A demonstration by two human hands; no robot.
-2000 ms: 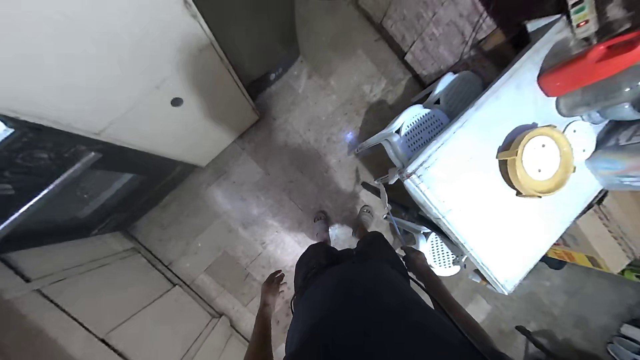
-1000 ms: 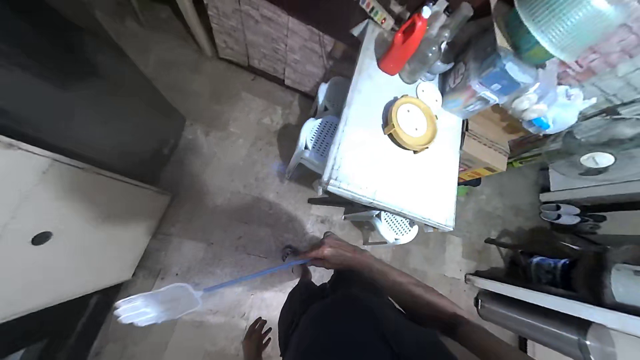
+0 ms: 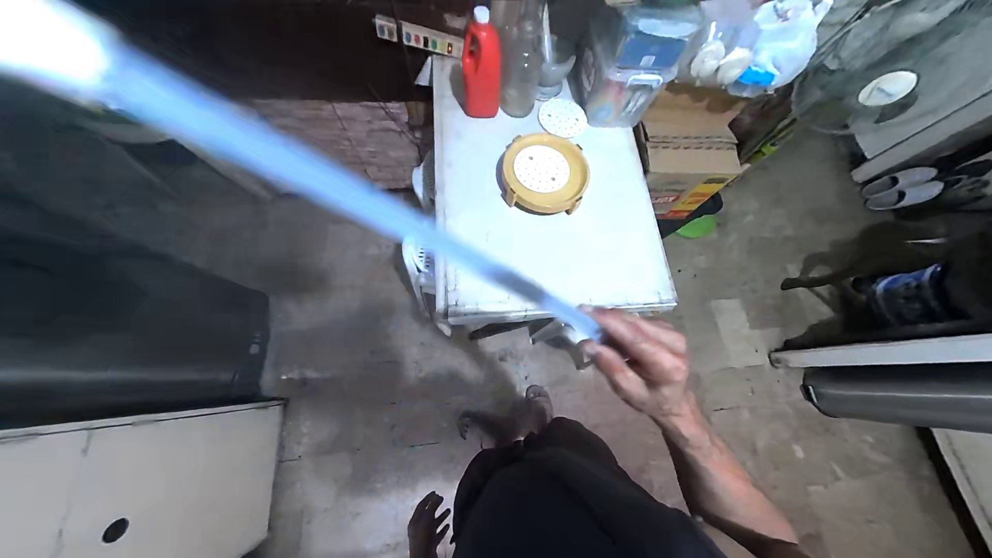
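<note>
My right hand grips the end of a long light-blue plastic handle, in front of the near edge of a white table. The handle slants up to the left, close to the camera, and its pale far end is blurred and cut off by the frame. My left hand hangs low beside my dark clothing, its fingers apart and nothing in them. On the table are a round yellow stand with a white perforated disc on it, a second perforated disc and a red plastic jug.
Clear bottles and a plastic container stand at the table's back. Cardboard boxes are right of it, a white plastic chair left. A dark cabinet and a pale cabinet line the left. Slippers sit at the right.
The long handle has swung from low at the left to high across the view, still in my right hand. Two seconds ago that hand was beside the chair at the table's edge. The view has shifted.
</note>
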